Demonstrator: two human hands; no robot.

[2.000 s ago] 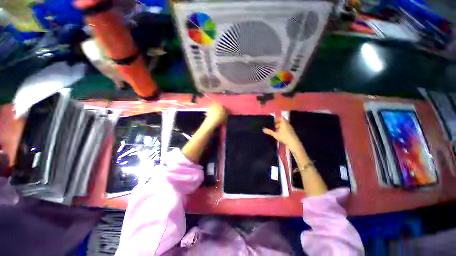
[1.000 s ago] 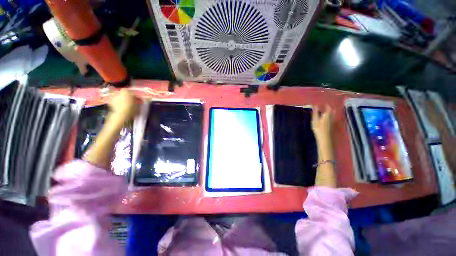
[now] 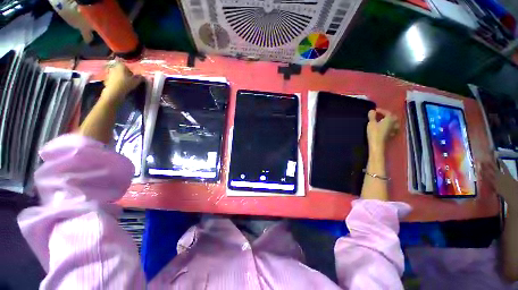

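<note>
Four dark tablets lie in a row on the red-pink bench. My left hand is at the top of the leftmost tablet, partly covering it. The second tablet shows bright glare. The third tablet has a dark screen with a bar of small icons along its bottom and a small white label. My right hand is at the right edge of the fourth, black tablet, thumb near the edge, fingers curled. Whether either hand grips is unclear. White sheet edges show around the tablets.
A test chart and an orange cylinder stand behind the bench. Slabs lean at far left. A lit tablet with colourful wallpaper lies at right on other slabs. Another person's hand is at the right edge.
The third tablet was black, then lit white, and now shows a dark screen with icons. My hands moved apart to the outer tablets. Another person's hand has appeared at right.
</note>
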